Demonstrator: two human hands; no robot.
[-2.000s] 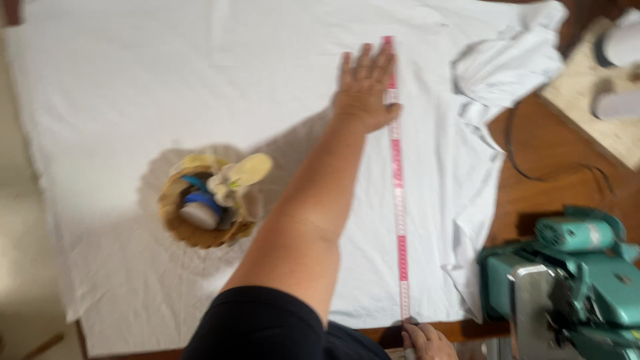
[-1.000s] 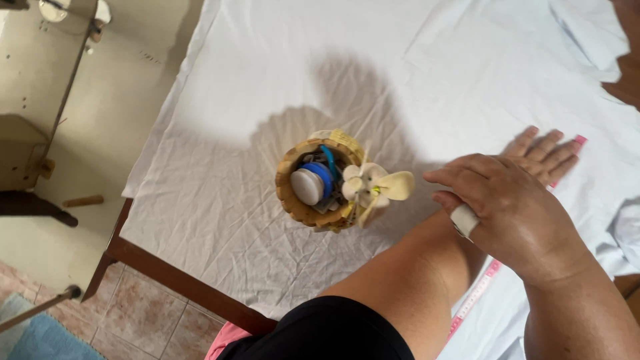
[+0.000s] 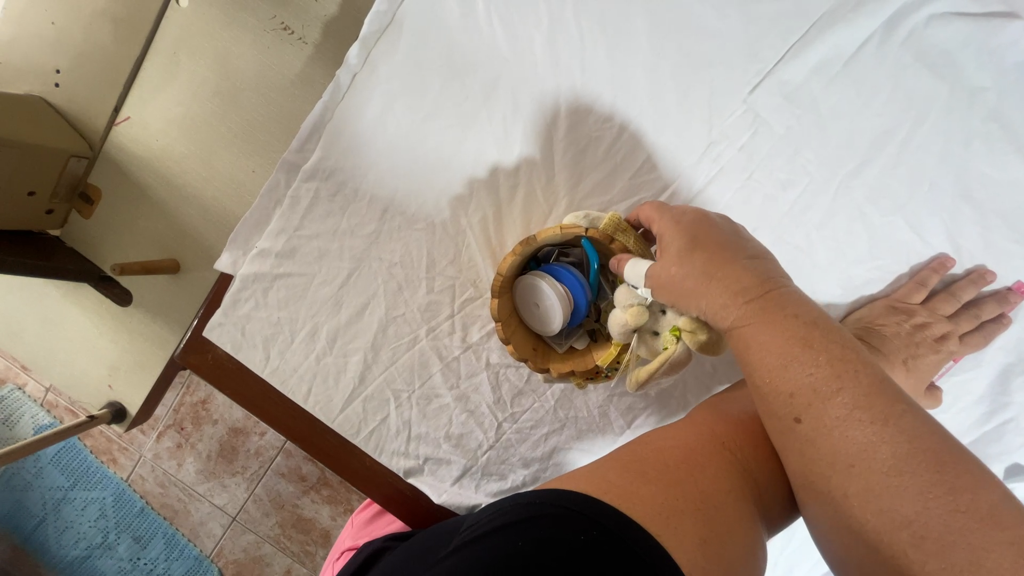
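My left hand lies flat on the white cloth at the right, fingers spread. A pink and white measuring tape shows at its edge; most of it is hidden. Crossing over my left arm, my right hand, with a white wrap on one finger, grips the rim of a round wooden container, thumb on the inner side. A plush animal hangs on that side, partly under the hand. Inside the container are a white disc-shaped item, a blue one and a teal loop.
Wooden table edge runs along the lower left. Beyond it stands a cream sewing machine on a pale tabletop, with a small wooden peg. A blue crocheted mat lies on the tiled floor.
My right hand has moved from the tape's lower end, across my left arm, to the container's rim. My left hand stays flat at the tape's far end. The view has swung left.
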